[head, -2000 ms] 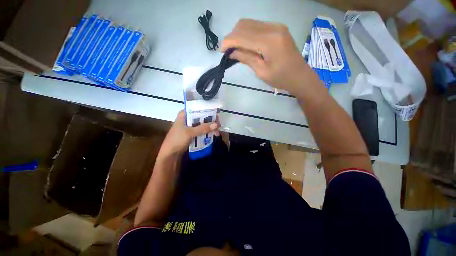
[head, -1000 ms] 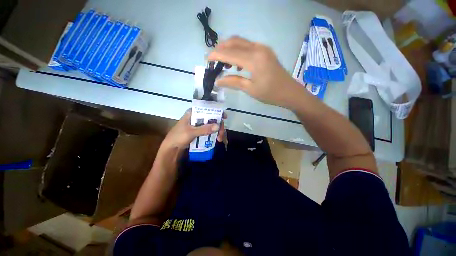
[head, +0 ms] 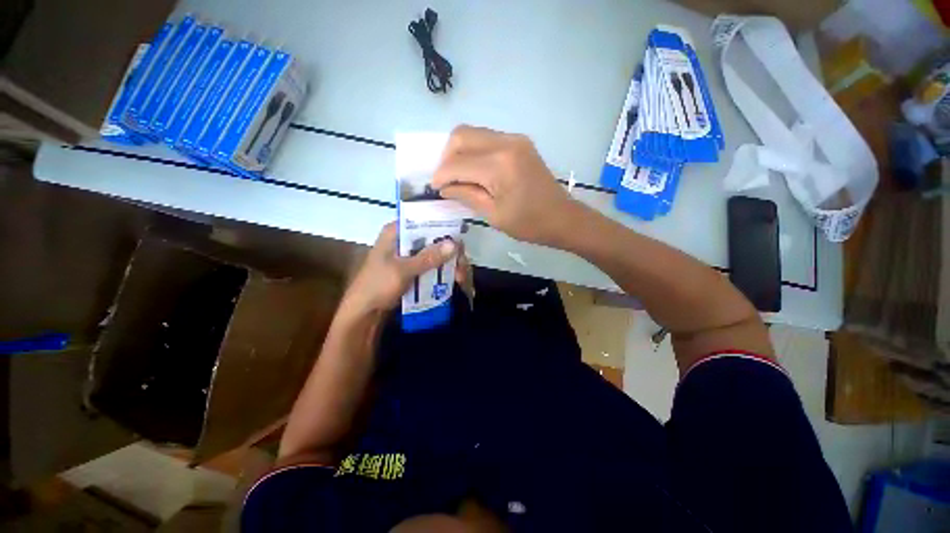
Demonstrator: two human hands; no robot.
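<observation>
My left hand (head: 388, 273) holds a slim white and blue retail box (head: 426, 292) upright at the table's front edge, thumb on its printed front. The box's upper end is open, with the white header flap (head: 417, 153) standing up behind. My right hand (head: 494, 185) is at this opening, fingertips pinched together. A small dark part of the black cable (head: 425, 193) shows at the opening by the fingertips; the rest is hidden. I cannot tell if my fingers still grip it. Another coiled black cable (head: 430, 52) lies on the table beyond.
Packed boxes (head: 208, 99) overlap in a row at the left. Flat box blanks (head: 667, 115) are fanned at the right, beside a looped white band (head: 792, 115) and a smartphone (head: 753, 253). A brown carton (head: 250, 344) stands open below the left table edge.
The coiled cable has moved from above the box down into its opening, mostly out of sight. My right hand has come down to the box top. The blanks' fan has spread lower.
</observation>
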